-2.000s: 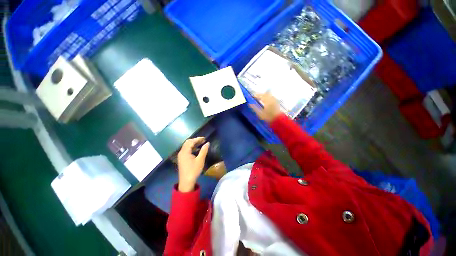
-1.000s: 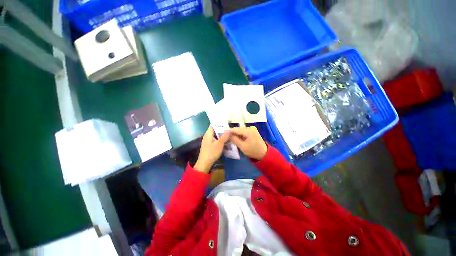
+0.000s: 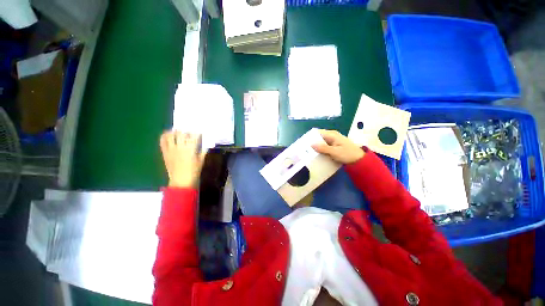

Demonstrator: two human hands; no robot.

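My right hand [image 3: 339, 147] holds a beige punched card [image 3: 302, 190] with a folded white leaflet [image 3: 291, 160] lying over it, above my lap. The card's large hole shows beside the leaflet. My left hand [image 3: 181, 156] is at the near edge of the left white leaflet stack [image 3: 204, 113]; whether its fingers grip a sheet cannot be told. Small white slips [image 3: 263, 122] lie between that stack and the centre leaflet stack [image 3: 314, 81]. Another punched card [image 3: 379, 127] lies at the bench edge, right of my right hand.
A punched card stack [image 3: 255, 27] stands at the far bench edge. On the right, a blue crate [image 3: 532, 161] holds an open carton of papers [image 3: 437, 167] and shiny hardware bags [image 3: 495, 179]. A blue tray [image 3: 451, 60] is behind it. Long white sheets [image 3: 107, 242] lie at lower left.
The view has turned. My hands were together over the lap and are now apart. My left hand has moved left to the leaflet stack; my right hand keeps the punched card and leaflet.
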